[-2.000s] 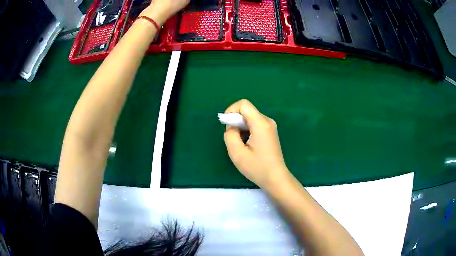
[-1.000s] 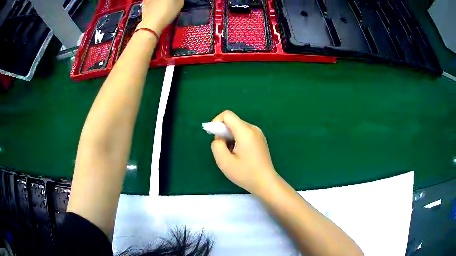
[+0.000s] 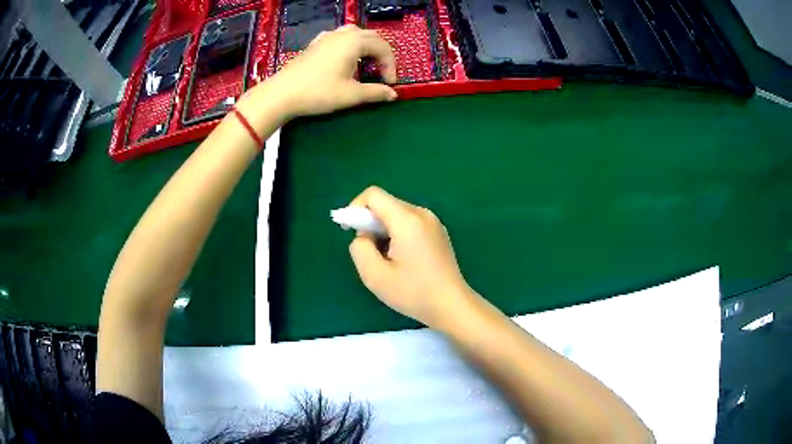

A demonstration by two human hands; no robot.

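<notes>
My left hand (image 3: 334, 74) is over the front part of the red tray (image 3: 499, 85), fingers curled with a gap between thumb and forefinger; nothing shows in it. The tray has mesh-textured pockets with black phone middle frames (image 3: 219, 65) in them. My right hand (image 3: 404, 251) is above the green mat (image 3: 556, 191), closed on a small white piece (image 3: 358, 219) whose tip sticks out to the left. What the small white piece is cannot be told.
A black plastic tray (image 3: 599, 43) lies at the far right beside the red tray. A white strip (image 3: 264, 251) crosses the mat. A white work sheet (image 3: 643, 347) lies nearest me. Another black tray (image 3: 52, 355) is at the lower left, dark trays at upper left. Hair shows at the bottom.
My left hand has moved from the back of the red tray towards its front edge and right. My right hand has shifted slightly left, still with the white piece.
</notes>
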